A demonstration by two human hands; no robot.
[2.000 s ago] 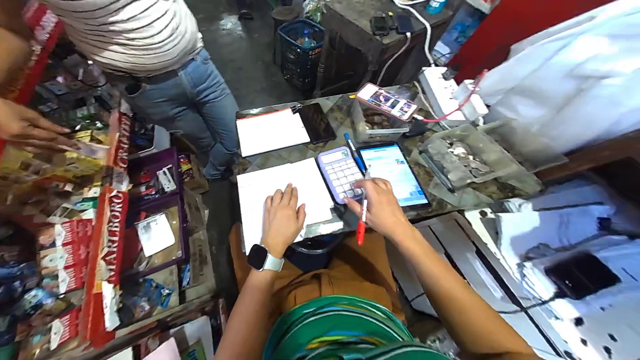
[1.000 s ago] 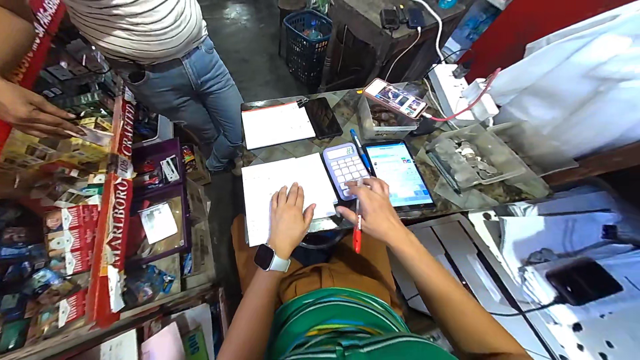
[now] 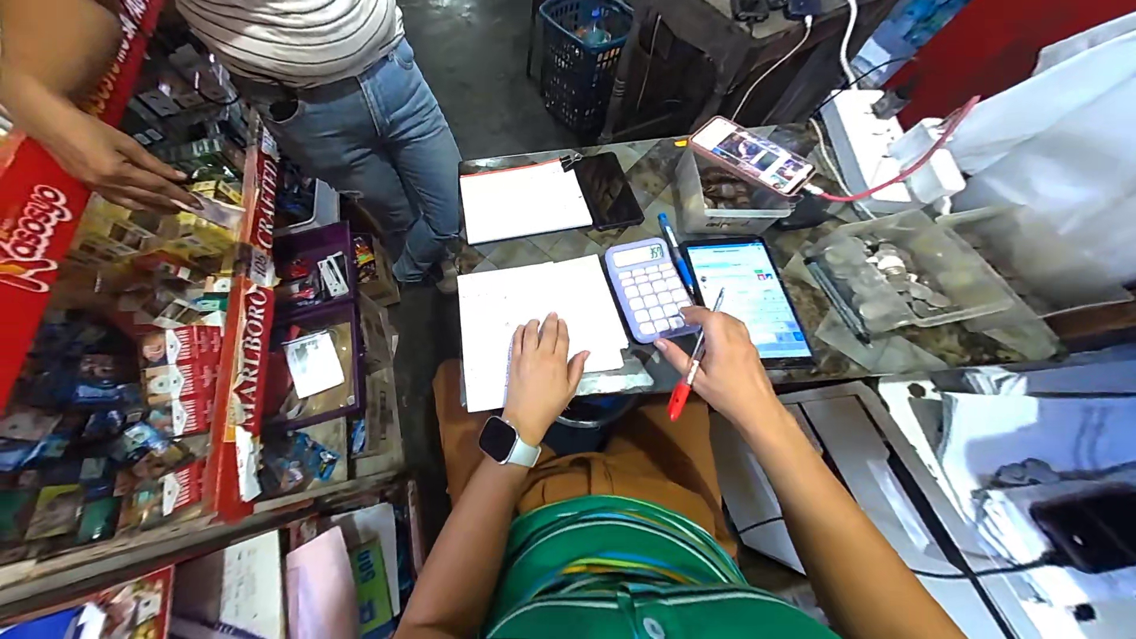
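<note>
My left hand [image 3: 541,377], with a smartwatch [image 3: 508,441] on its wrist, lies flat on white paper sheets [image 3: 497,311], fingers slightly apart. A pen with a red cap or end [image 3: 682,398] is held in my right hand [image 3: 723,359], its red part pointing toward me. One finger of that hand touches the lower right keys of a lilac calculator [image 3: 652,288], whose display shows digits. Right of the calculator lie a blue pen [image 3: 676,253] and a tablet [image 3: 750,297] with a lit screen, partly behind my right hand.
Beyond the papers are a clipped white pad [image 3: 524,204] and a dark phone [image 3: 608,191]. A lit phone [image 3: 753,155] on a charging cable rests on a plastic container [image 3: 719,204]. A coin tray [image 3: 905,275] sits right. At left, a person's hand [image 3: 133,169] is over packed goods.
The other person's hand has shifted slightly over the goods at left. My left hand stays on the paper, and my right hand remains at the calculator with the pen.
</note>
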